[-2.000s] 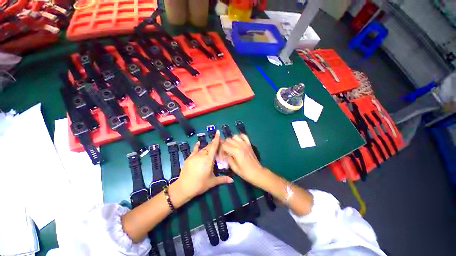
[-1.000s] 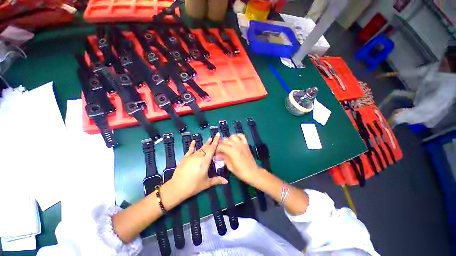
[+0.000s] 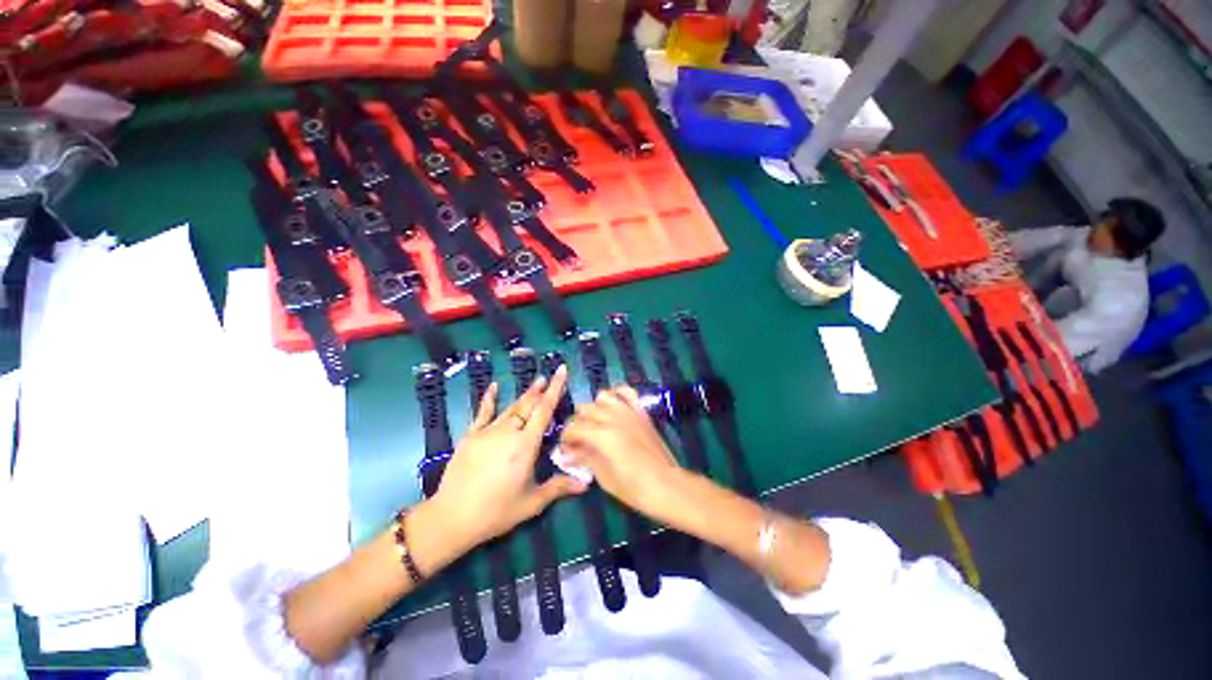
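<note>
Several smartwatches with black straps (image 3: 432, 405) lie side by side along the near edge of the green bench. My left hand (image 3: 499, 465) lies palm down over the middle watches, fingers spread, thumb pointing right. My right hand (image 3: 618, 449) is bent, with its fingertips closed on a small white piece (image 3: 572, 464) pressed at a watch beside my left hand. The watch screen under it is mostly hidden. A watch with a shiny dark screen (image 3: 651, 399) lies just right of my right hand.
An orange-red tray (image 3: 638, 219) with upturned watches stands behind. White sheets (image 3: 120, 385) lie left. A bottle in a cream ring (image 3: 815, 270), a white card (image 3: 847, 360) and a blue bin (image 3: 739, 113) are right. A person (image 3: 1110, 286) is beyond the bench.
Both hands have moved left along the watch row, uncovering the shiny screen to the right. The view has shifted, so the bench things appear further right. A person has come into view.
</note>
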